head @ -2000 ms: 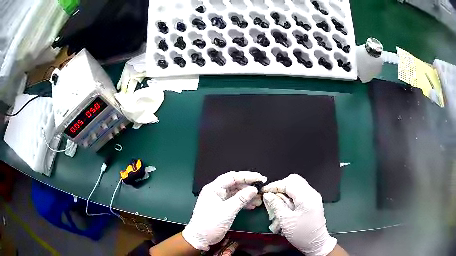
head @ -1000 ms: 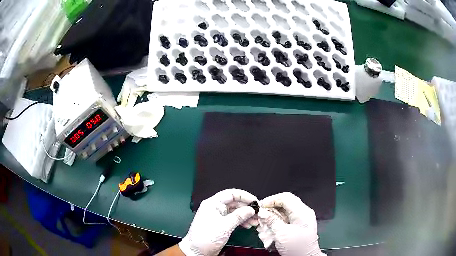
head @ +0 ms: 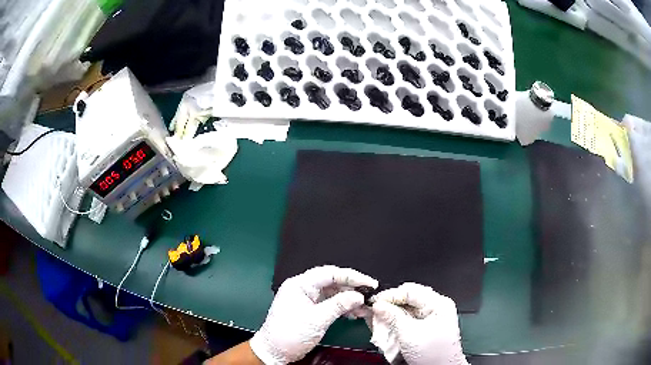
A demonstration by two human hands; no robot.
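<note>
My left hand (head: pixel 314 310), in a white glove, holds a small black unit (head: pixel 367 291) between thumb and fingertips, over the front edge of a black foam mat (head: pixel 382 221). My right hand (head: pixel 421 321), also gloved in white, meets it from the right. Its fingers are closed on a white cloth (head: pixel 386 338) that hangs below them, hard to tell from the glove. The fingertips of both hands touch at the unit and hide most of it.
A white blister tray (head: pixel 342 120) with black units lies at the back. A white bottle (head: pixel 534 114) stands right of it, near a second black mat (head: pixel 564 235). At left are a power supply (head: pixel 125 135), crumpled wipes (head: pixel 208 155) and a yellow-and-black fixture (head: pixel 187 254) beside a white cable.
The view has shifted, so the tray and mat sit a little differently in the picture. Both hands stay together at the black unit, with only small changes in finger position.
</note>
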